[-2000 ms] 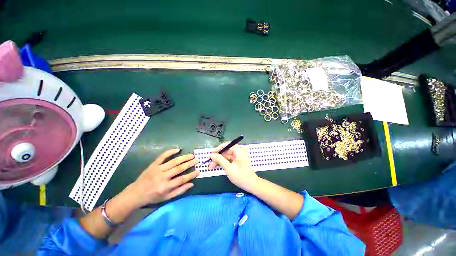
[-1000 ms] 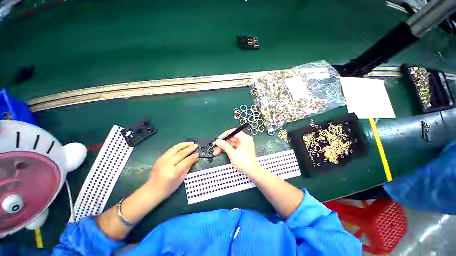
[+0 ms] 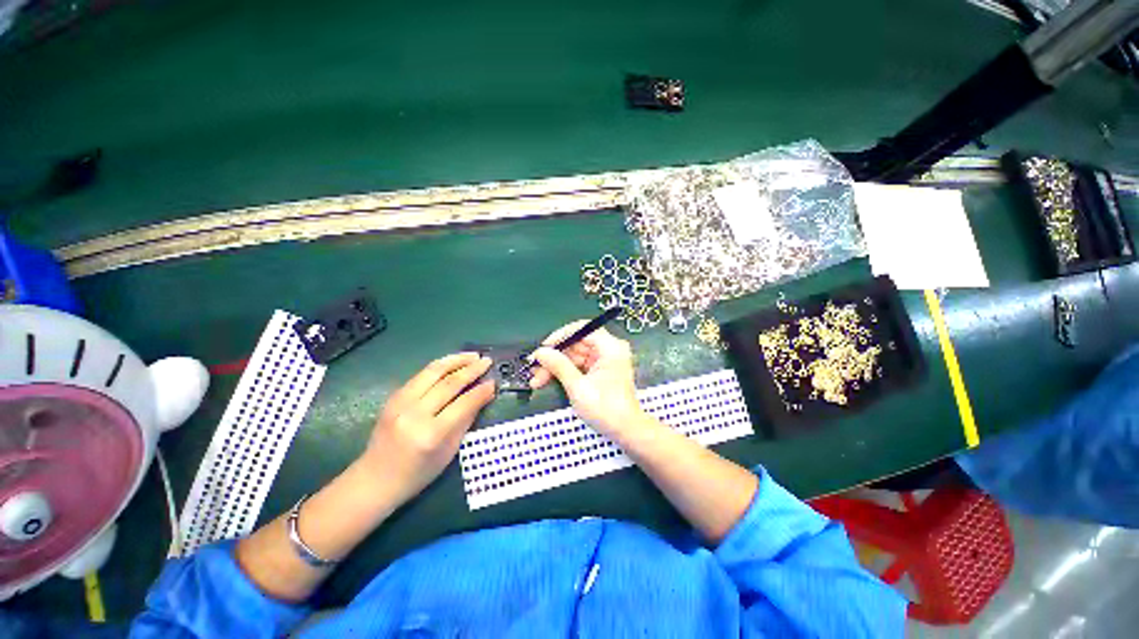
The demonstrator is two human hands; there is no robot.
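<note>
My left hand (image 3: 431, 414) holds the left end of a black plastic housing (image 3: 508, 370) at the bench, just behind the dot sheet. My right hand (image 3: 593, 378) holds dark pen-like tweezers (image 3: 582, 332), with its fingertips at the housing's right end. The tweezers' tip is too small to make out. The white dot sheet (image 3: 606, 439) lies in front of both hands, partly under my right wrist. A black parts tray (image 3: 764, 402) heaped with small brass contacts (image 3: 824, 355) is right of the sheet. Loose metal rings (image 3: 625, 293) lie behind my right hand.
A pink-and-white fan (image 3: 63, 424) stands left, beside a second dot sheet (image 3: 250, 437) and another housing (image 3: 342, 325). A clear bag of rings (image 3: 737, 231), white paper (image 3: 922, 237) and a metal post (image 3: 962, 119) are right. A part-filled housing (image 3: 656, 92) lies beyond the rail (image 3: 375, 215).
Both hands have moved from the dot sheet to the housing behind it; my left hand has taken hold of it. In the last second the hands barely moved. The far housing has shifted right.
</note>
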